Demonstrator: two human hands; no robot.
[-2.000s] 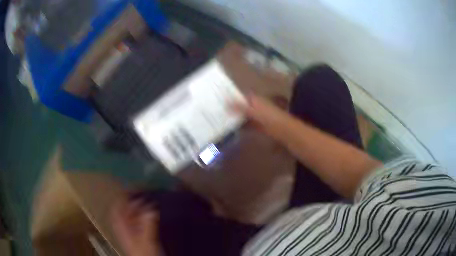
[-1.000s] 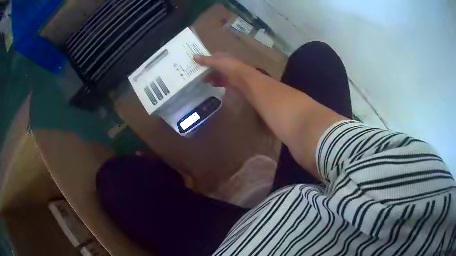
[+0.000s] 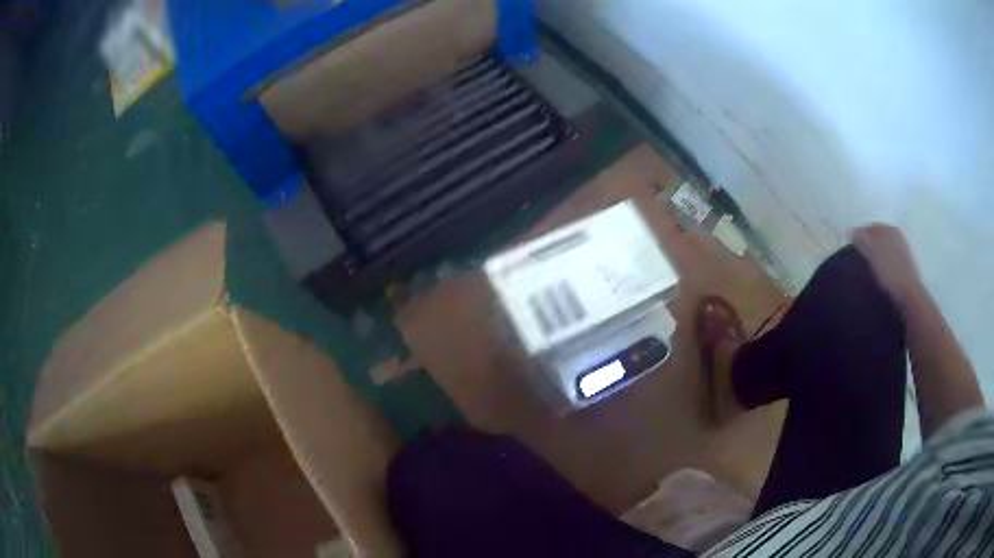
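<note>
A white product box (image 3: 583,273) lies flat on the small digital scale (image 3: 623,376), its black barcode blocks facing up. It hides most of the scale's platform. The scale's display glows white at its near side. My right hand (image 3: 888,256) is at my right knee by the wall, away from the box. Its fingers are blurred, and I see nothing held in it. My left hand is out of the picture.
The blue shrink machine (image 3: 234,120) stands beyond, with a tan curtain (image 3: 382,71) and roller conveyor (image 3: 447,164). An open shipping carton (image 3: 142,360) stands at left, a white box (image 3: 196,518) inside. Cardboard (image 3: 480,381) lies under the scale. Paper labels (image 3: 692,202) lie near the wall.
My right hand has let go of the box and moved right to my knee. The box stays on the scale. The view has shifted, showing more of the machine and the open carton.
</note>
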